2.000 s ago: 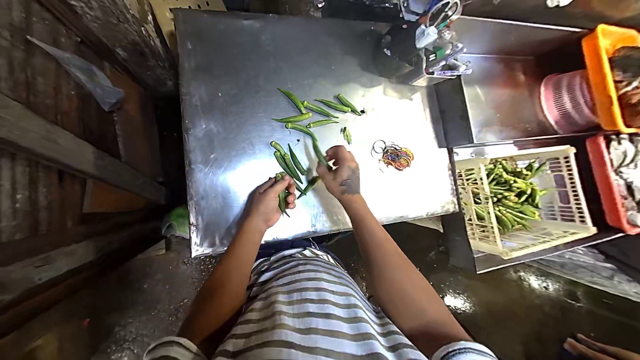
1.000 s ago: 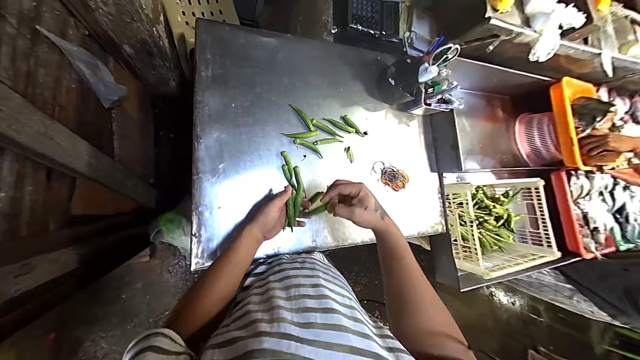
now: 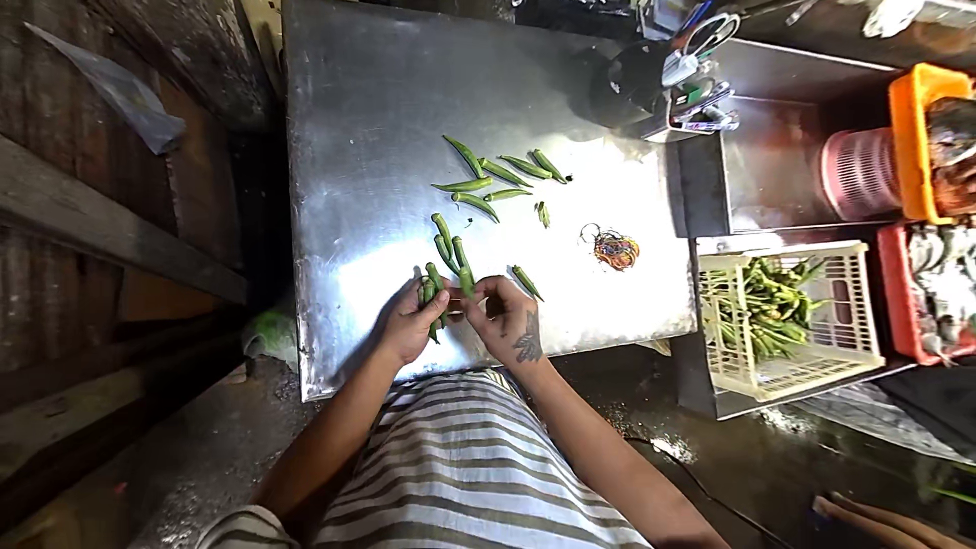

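Note:
Several okra pods (image 3: 429, 293) are bunched in my left hand (image 3: 409, 324), low on the metal table (image 3: 366, 183). My right hand (image 3: 501, 316) is right beside it, its thumb and fingers closed on one okra pod (image 3: 466, 282). Just above both hands lie a few okra pods (image 3: 444, 242), and a single okra pod (image 3: 526, 281) rests to the right of my right hand. Farther up the table is a loose group of okra pods (image 3: 503, 172), with a small okra piece (image 3: 542, 214) below them. A tangle of rubber bands (image 3: 616, 250) lies to the right.
A dark container with pens and scissors (image 3: 690, 84) stands at the table's upper right. Right of the table are a cream plastic crate (image 3: 865, 305) of green vegetables, a pink basket (image 3: 858, 174), an orange tray (image 3: 907, 145) and a red tray (image 3: 896, 297). Another person's hand (image 3: 862, 518) shows at lower right.
A bunch of okra is now in my left hand, and some pods lie on the table above it. My right hand has come closer to my left. The view has shifted somewhat.

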